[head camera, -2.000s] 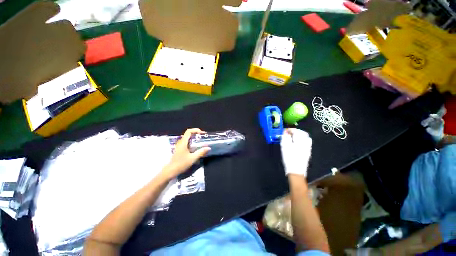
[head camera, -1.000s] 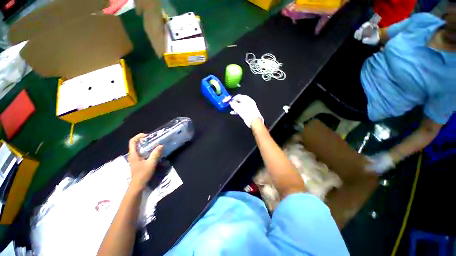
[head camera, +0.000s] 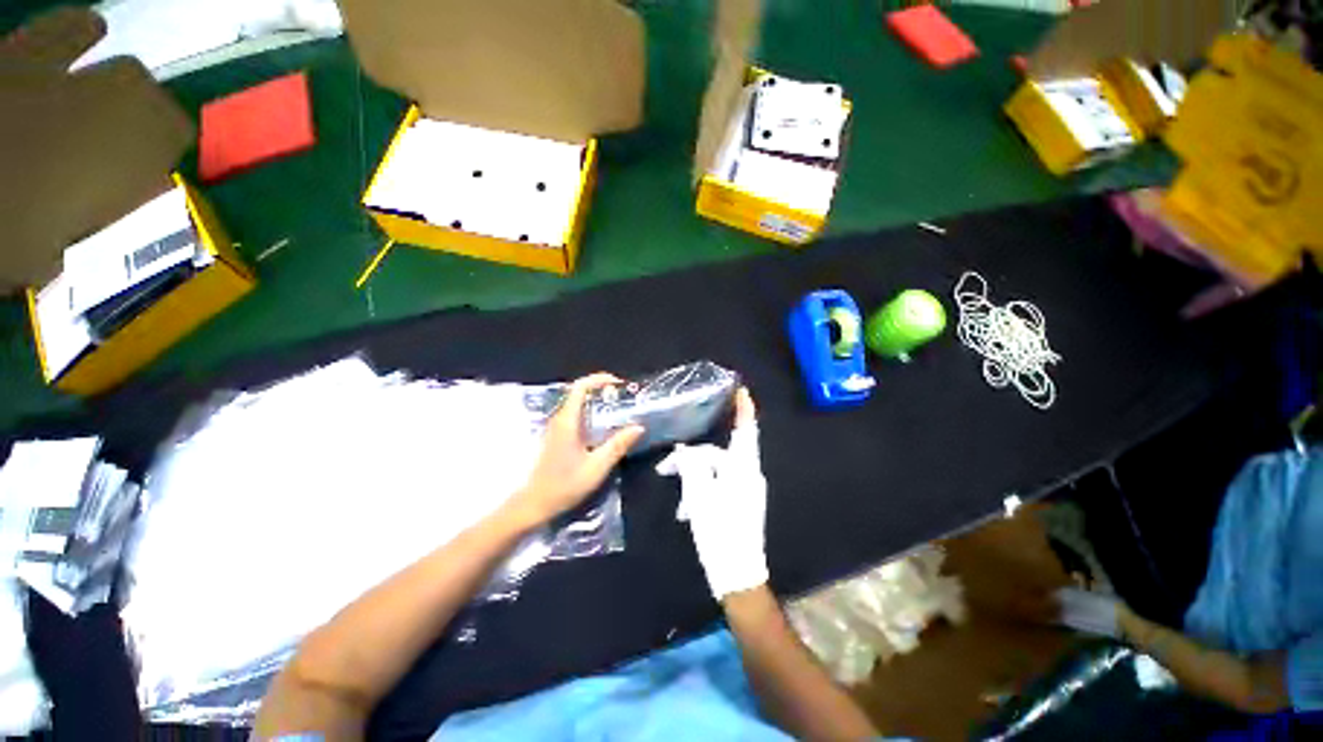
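A dark flat device in a shiny clear bag (head camera: 670, 407) is held just above the black-covered bench (head camera: 929, 449). My bare left hand (head camera: 573, 457) grips its left end between thumb and fingers. My white-gloved right hand (head camera: 723, 500) is at its right end, with fingers touching the end and the near side. Whether a piece of tape is under the right fingers cannot be told. The blue tape dispenser (head camera: 831, 352) stands to the right of my right hand. The pile of clear bags (head camera: 319, 536) lies glaring white at the left.
Open yellow boxes (head camera: 486, 239) stand on the green belt (head camera: 319, 312) beyond. Green roll (head camera: 907, 323) and pale rubber bands (head camera: 1011, 342) lie right of the dispenser. Leaflets (head camera: 58, 515) lie far left. Another person's sleeve (head camera: 1262, 565) shows at right, above an open carton (head camera: 1001, 594).
My right hand has moved from the tape dispenser leftward to the bagged device. My left hand still holds the device. The camera view has turned back toward the boxes.
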